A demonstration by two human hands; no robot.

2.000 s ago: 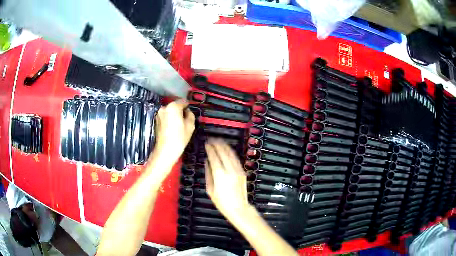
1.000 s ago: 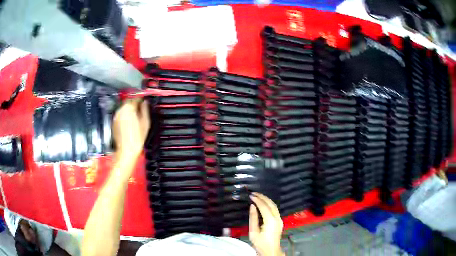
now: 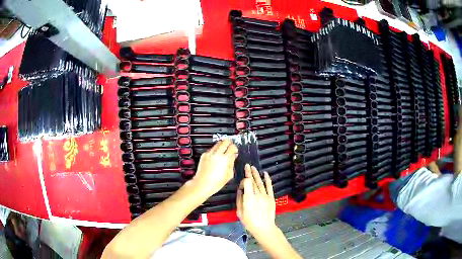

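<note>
A small dark block of black parts [image 3: 247,152] with whitish upper ends lies on the laid-out rows of black handle-like parts [image 3: 264,103]. My left hand [image 3: 217,166] is at its left side, fingers bent over its upper left edge; whether they grip it is hidden. My right hand [image 3: 257,201] lies at its lower end, palm down, fingers slightly apart, fingertips against it. The rows run side by side, oval heads in columns, red showing between them.
A glossy wrapped pack [image 3: 349,49] lies on the right-hand rows. Wrapped bundles [image 3: 60,103] sit left, beside the grey metal post [image 3: 76,35]. A white sheet [image 3: 152,23] lies behind. Another person's sleeve [image 3: 423,195] is at right, with blue material [image 3: 372,225] below.
My left hand has moved from the rows' upper left down to the small block. My right hand has moved up onto the block's lower end. The view has shifted right.
</note>
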